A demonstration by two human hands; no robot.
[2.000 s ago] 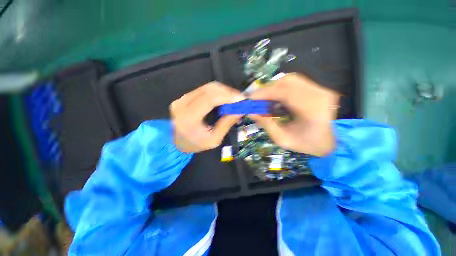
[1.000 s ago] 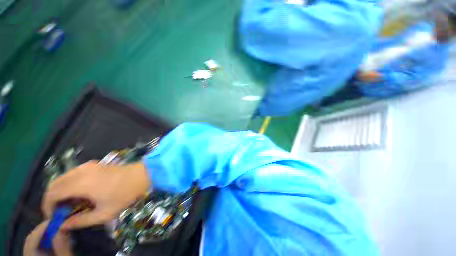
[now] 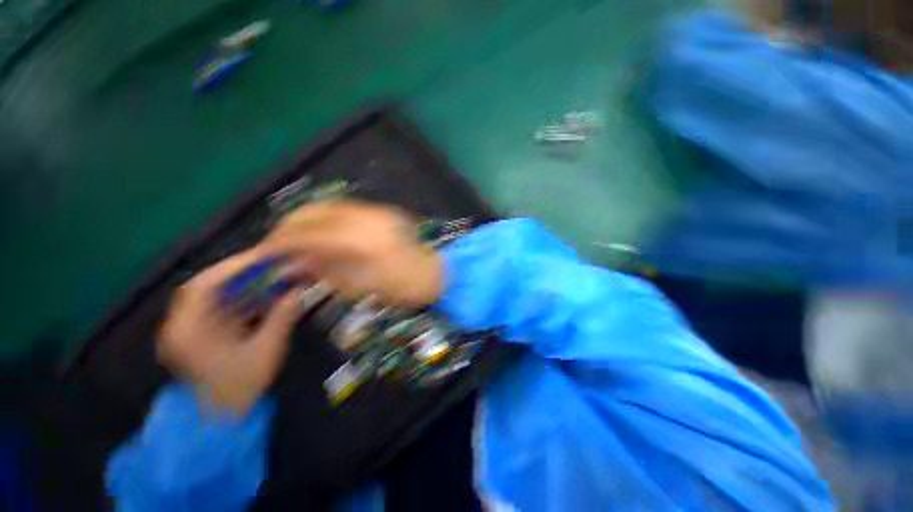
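The picture is blurred. My left hand (image 3: 215, 345) holds a blue housing (image 3: 255, 285) above the black tray. My right hand (image 3: 365, 250) meets it from the right, its fingertips at the housing. What lies inside the housing is too blurred to tell. Circuit boards (image 3: 400, 345) lie in a pile in the tray, below and right of my hands, some with white batteries with yellow ends. A few more boards show just above my right hand.
The black tray (image 3: 375, 125) lies tilted on the green surface (image 3: 481, 60). A part-assembled unit (image 3: 225, 60) lies beyond it. Set-aside boards (image 3: 567, 130) lie right of the tray. Another person's blue sleeve (image 3: 771, 130) is at the upper right.
The view has swung to the right and then partly back, so the other person's sleeve now shows. Both hands stay together at the blue housing, whose angle in the picture has changed.
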